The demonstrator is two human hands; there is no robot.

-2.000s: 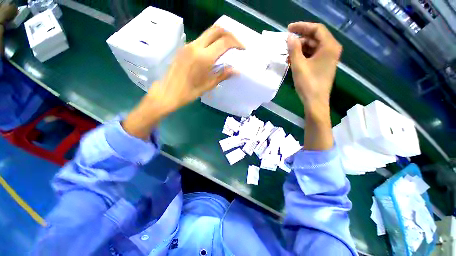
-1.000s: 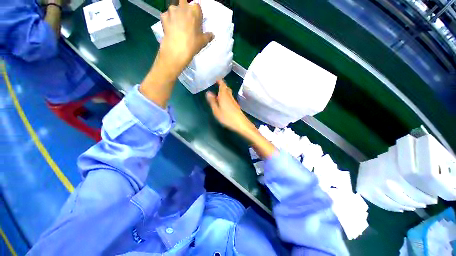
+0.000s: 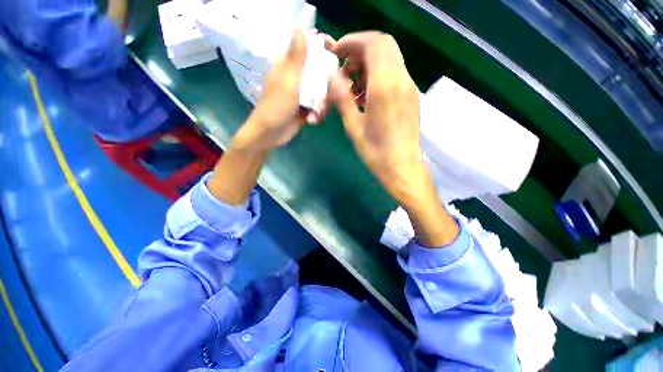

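My left hand (image 3: 276, 102) holds a white box (image 3: 317, 73) upright, with the fingers around its side. My right hand (image 3: 382, 109) is close at the box's right edge, fingers curled and blurred; whether it grips anything cannot be told. More white boxes (image 3: 243, 33) stand behind my left hand at the top. A white block of boxes (image 3: 480, 134) stands right of my right hand. White printed slips (image 3: 396, 229) lie on the green bench, partly hidden by my right forearm.
A row of white boxes (image 3: 607, 283) stands at the right. A blue-and-white small box (image 3: 579, 218) lies beyond it. A light blue bin (image 3: 640, 362) is cut off at the lower right. A red stool (image 3: 163, 156) and another person's blue sleeve (image 3: 65, 43) are at the left.
My left hand has come down from the box tops and now holds a box. My right hand has risen to it. The view has shifted, so the bench things appear further right.
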